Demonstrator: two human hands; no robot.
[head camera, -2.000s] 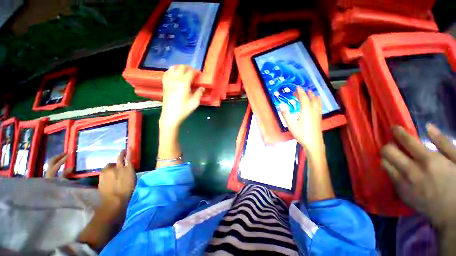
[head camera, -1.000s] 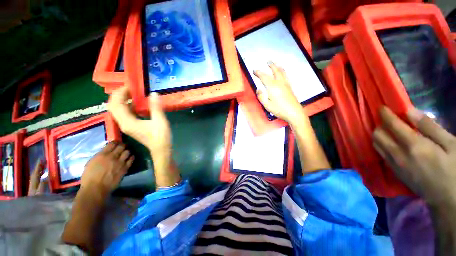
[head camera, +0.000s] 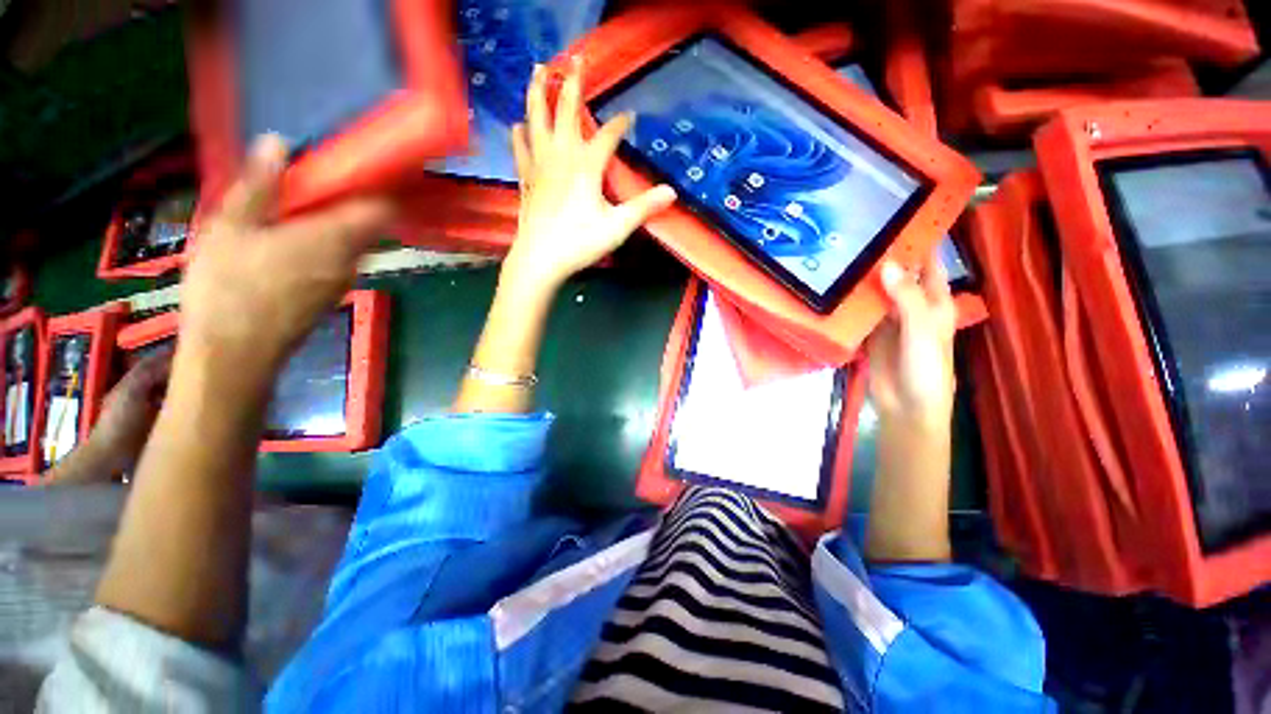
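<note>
A tablet (head camera: 767, 168) with icons on blue petal wallpaper sits in a red-orange foam tray (head camera: 822, 328), turned at an angle above other trays. My left hand (head camera: 572, 195) has its fingers spread over the tray's left corner, thumb along the lower left edge. My right hand (head camera: 913, 335) holds the lower right corner, thumb on the frame. Below, a second tablet (head camera: 746, 426) shows a plain white screen; the upper tray covers its top part. A third tablet (head camera: 516, 84) with blue wallpaper lies at the back, partly behind my left fingers.
A neighbour's hand (head camera: 272, 279) at the left holds a blurred foam tray (head camera: 418, 133) raised. More trayed tablets stand at the far left. Leaning trays (head camera: 1045, 377) and a large dark-screened tablet (head camera: 1199, 321) are at the right. Stacked foam (head camera: 1101, 56) lies at the back right.
A neighbour's arm has come in from the left with a tray. My left hand has moved right onto the centre tray, which is now turned. My right hand has left the screen for its corner.
</note>
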